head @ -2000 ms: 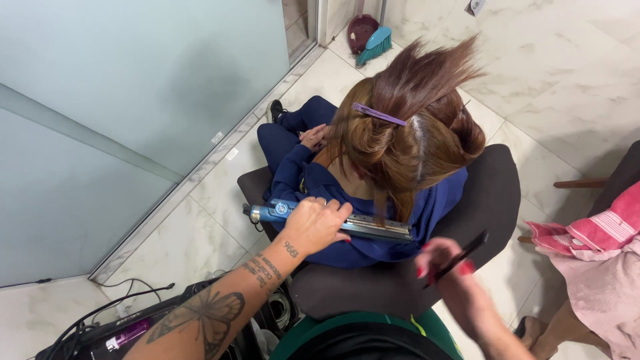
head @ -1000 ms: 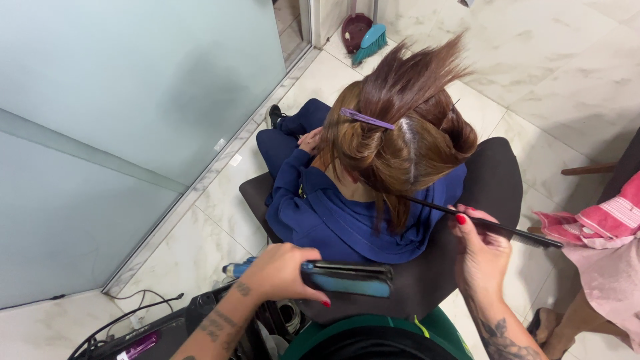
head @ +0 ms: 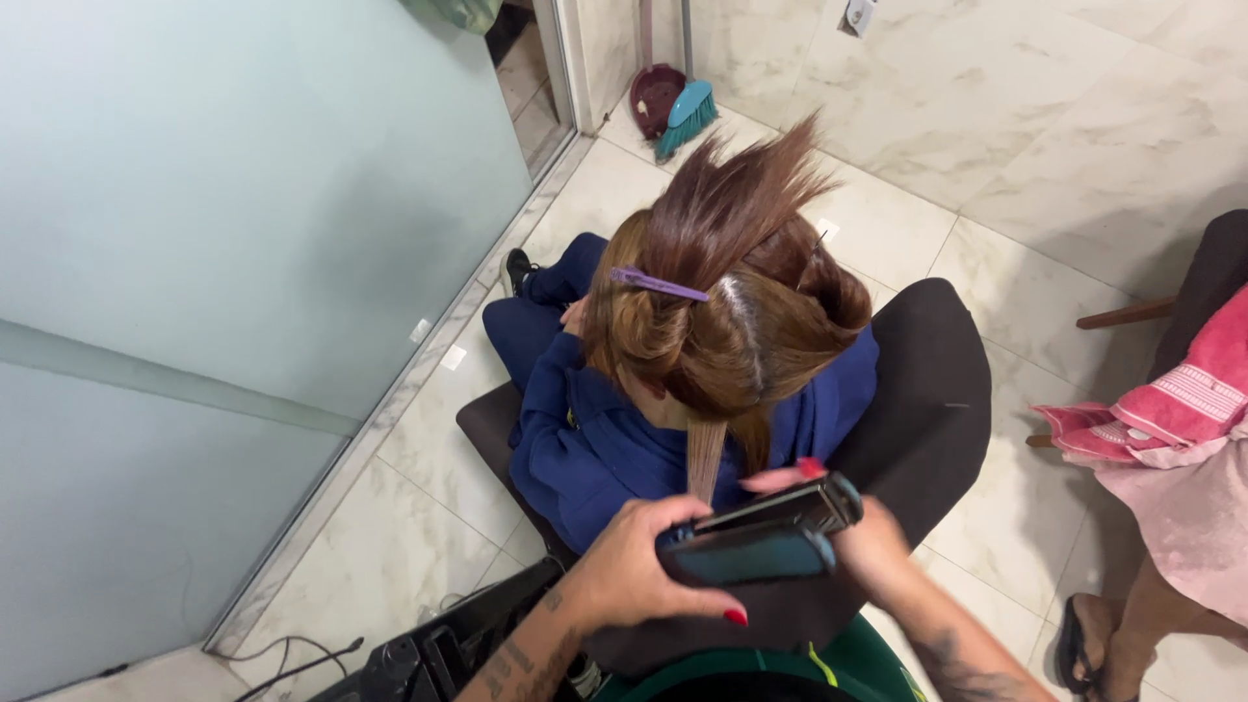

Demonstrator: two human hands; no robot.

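A person in a blue hoodie sits in a dark chair point(head: 926, 390), seen from above and behind. A purple hair clip point(head: 659, 284) holds up part of the brown hair point(head: 726, 210). My left hand point(head: 639, 565) grips a blue and black hair straightener point(head: 756, 546) behind the person's upper back. Just above the tool, a straight lock of hair point(head: 704, 458) hangs down toward it. My right hand point(head: 858, 546) is behind the far end of the straightener, partly hidden by it and blurred; whether it holds the comb or the lock does not show.
A black trolley point(head: 458, 634) with cables stands at lower left, and a frosted glass door point(head: 244, 195) runs along the left. A broom point(head: 688, 112) and dustpan point(head: 655, 97) lean in the far corner. At right another person sits with a pink towel point(head: 1189, 390).
My right hand, which held a black comb at the hair a second ago, has moved left behind the straightener. The straightener was on the hair two seconds ago, then was drawn back.
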